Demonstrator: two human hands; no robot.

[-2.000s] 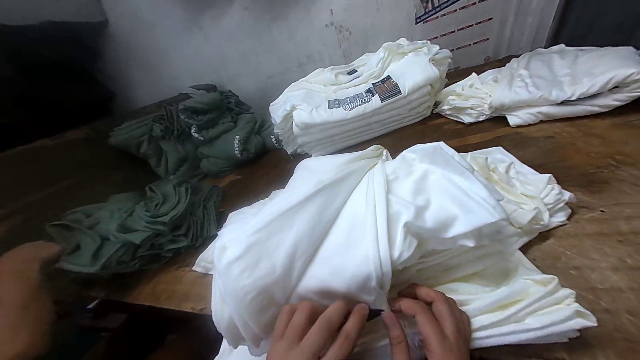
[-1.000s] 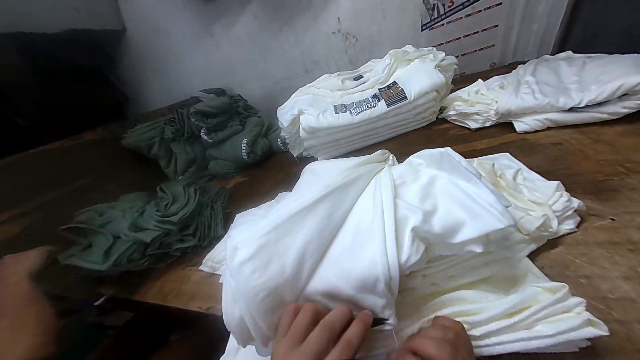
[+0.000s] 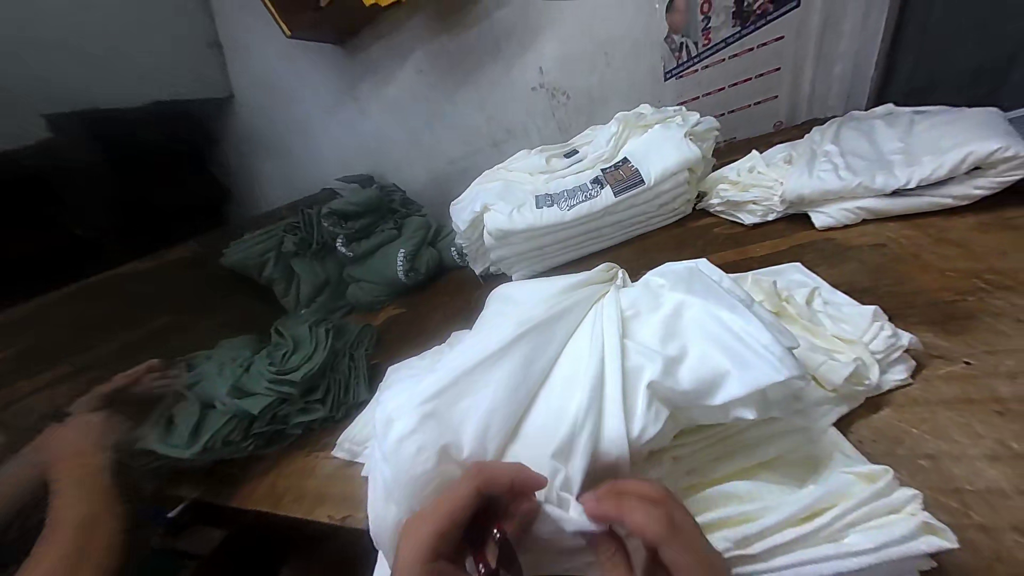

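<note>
A loose white cloth garment (image 3: 512,376) lies bunched over a pile of white garments (image 3: 808,512) at the near edge of the wooden table. At the bottom of the view, my left hand (image 3: 472,516) pinches the garment's near edge. A small dark red tool, its type unclear, sits within the curled fingers of that hand. Close beside it on the right, my right hand (image 3: 648,524) grips the same edge between thumb and fingers. The lower parts of both hands are cut off by the frame.
Dark green garments lie in two heaps, one near (image 3: 256,392) and one farther back (image 3: 360,248). Another person's hands (image 3: 88,432) touch the near heap. Folded printed white shirts (image 3: 592,200) stand by the wall, with more white cloth (image 3: 888,160) at the back right of the wooden table (image 3: 968,288).
The right hand has opened from a curled shape and now pinches the cloth edge near the left hand. The other person's hands have moved to the near green heap.
</note>
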